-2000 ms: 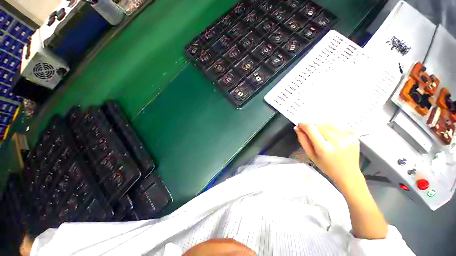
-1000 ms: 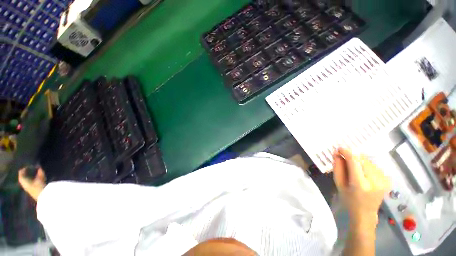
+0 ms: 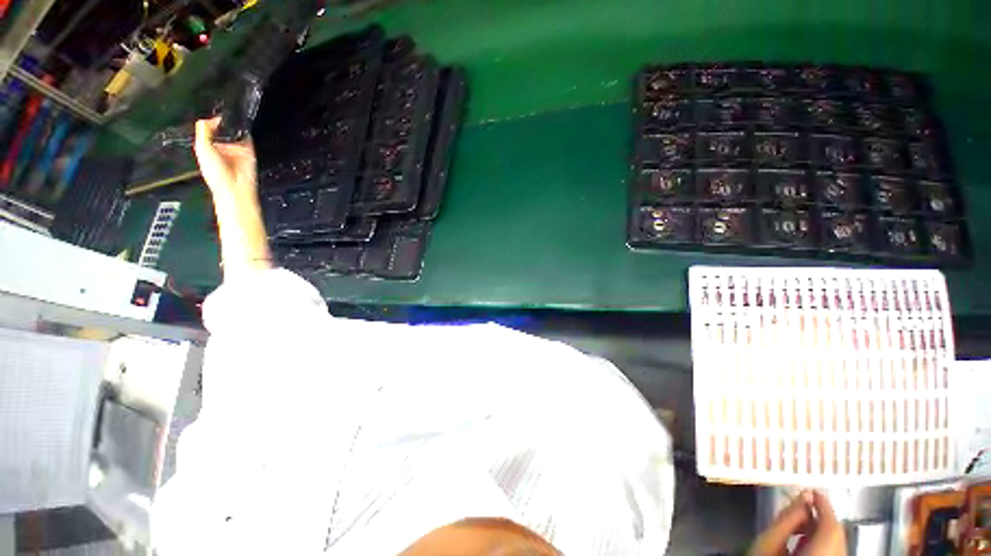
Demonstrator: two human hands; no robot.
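Note:
The white slotted parts tray lies at the right, with rows of tiny reddish-brown slivers in its slots. My right hand is at its near edge, cut off by the picture's bottom. Its fingertips are close together; whether they grip anything is unclear. My left hand is stretched out at the upper left, with its fingers around the edge of a dark, tilted black tray beside the stacked trays. Blur hides the far part of that tray.
Overlapping black blister trays stand on the green bench. Another black blister tray with round components lies behind the white tray. Orange-brown fixture blocks are at the lower right. White equipment stands at the left.
The view has turned left. My left hand has reached forward to the far side of the stacked trays. My right hand stays near the white tray's near edge and is now mostly out of the picture.

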